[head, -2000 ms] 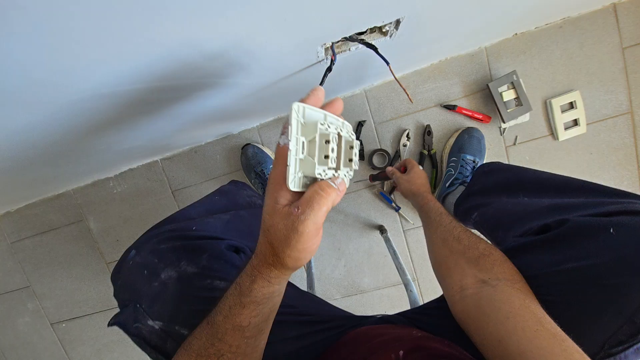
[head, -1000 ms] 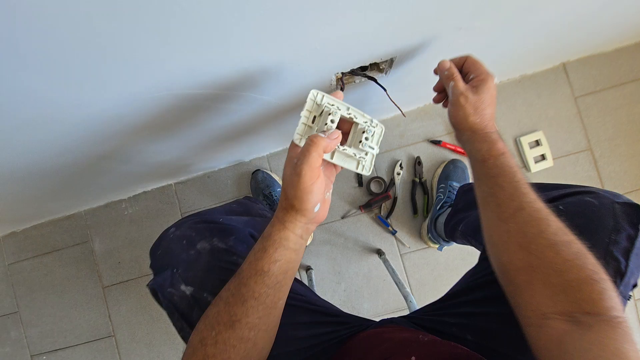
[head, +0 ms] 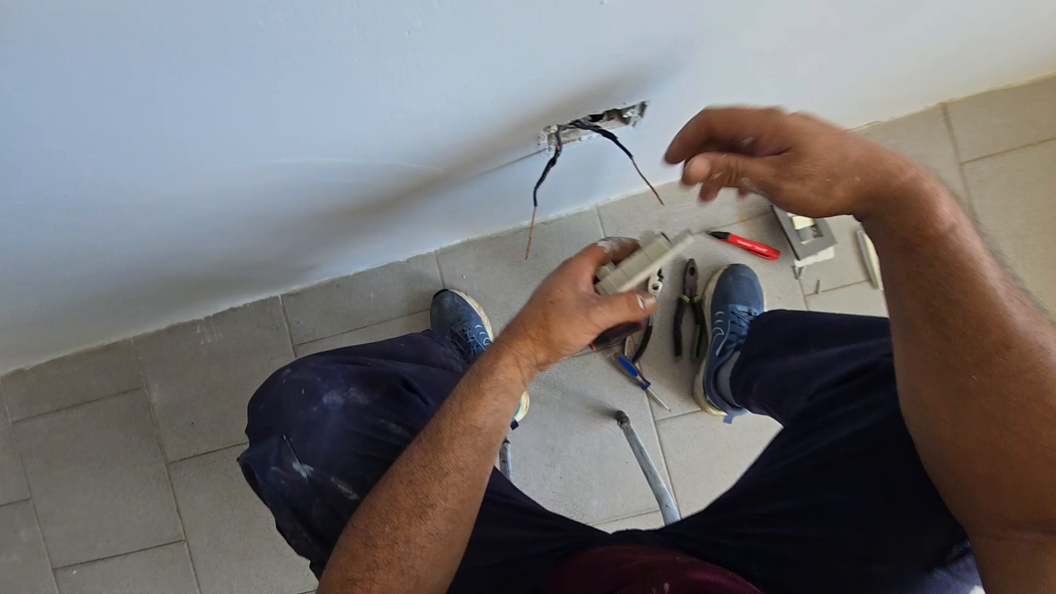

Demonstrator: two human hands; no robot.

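My left hand (head: 582,309) grips a white plastic electrical socket module (head: 643,262), seen edge-on over the floor. My right hand (head: 759,161) is raised to the right of the wall opening, fingers curled and apart, with nothing visible in it. Black-wrapped wires with bare copper ends (head: 545,177) hang from the rectangular wall box opening (head: 594,124), one to the left and one to the right. Neither hand touches them. Below my left hand lie pliers with black and green handles (head: 690,309), a blue-handled screwdriver (head: 634,369) and another pair of pliers, partly hidden.
A red utility knife (head: 747,245) lies on the tiles near the wall. Right of it rests a grey switch plate (head: 804,235), and a white frame (head: 869,257) is partly covered by my right forearm. My shoes and a metal stool leg (head: 648,466) stand around the tools.
My left hand has turned the white module from face-up to edge-on and lowered it away from the wall. My right hand, at the floor tools two seconds ago, is now up beside the wall opening.
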